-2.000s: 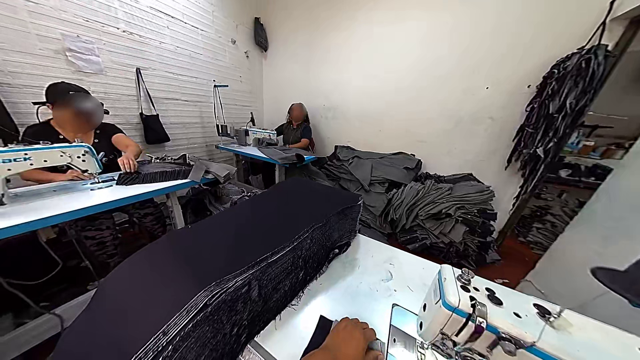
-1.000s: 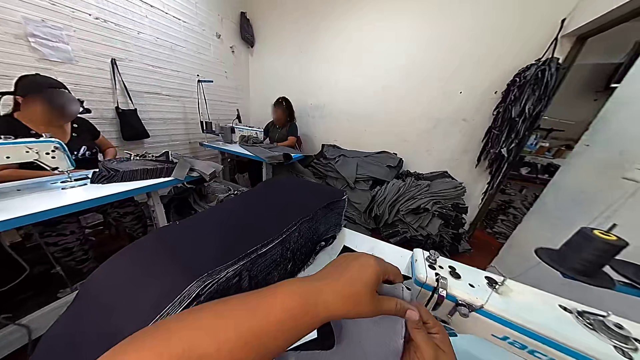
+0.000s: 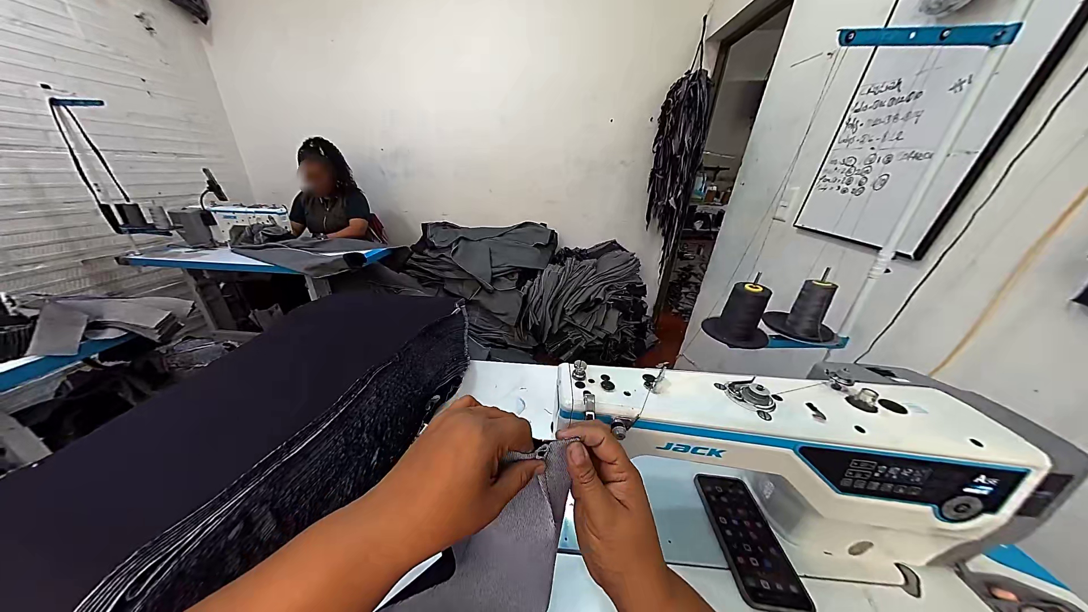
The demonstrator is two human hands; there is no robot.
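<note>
A grey fabric piece point(image 3: 510, 552) hangs from both hands in front of the needle end of a white Jack sewing machine point(image 3: 790, 442). My left hand point(image 3: 472, 463) pinches its upper edge between thumb and fingers. Close beside it, my right hand point(image 3: 608, 493) grips the same edge, its thumb on the cloth. A small dark detail, too small to name, shows at the edge between the hands. Left of them lies a tall stack of dark denim pieces point(image 3: 229, 399). The needle and presser foot are hidden behind the hands.
A smartphone point(image 3: 752, 544) lies under the machine's arm. Two black thread cones point(image 3: 744, 314) stand behind the machine. Heaps of grey cloth point(image 3: 586, 297) lie on the floor beyond. At the back left, a person point(image 3: 327, 200) sits at another sewing table point(image 3: 161, 259). A whiteboard point(image 3: 901, 144) bears writing.
The view has swung right, bringing the whiteboard and phone in. My right hand, not seen two seconds ago, now holds the grey fabric with my left. The fabric's edge is now raised between both hands.
</note>
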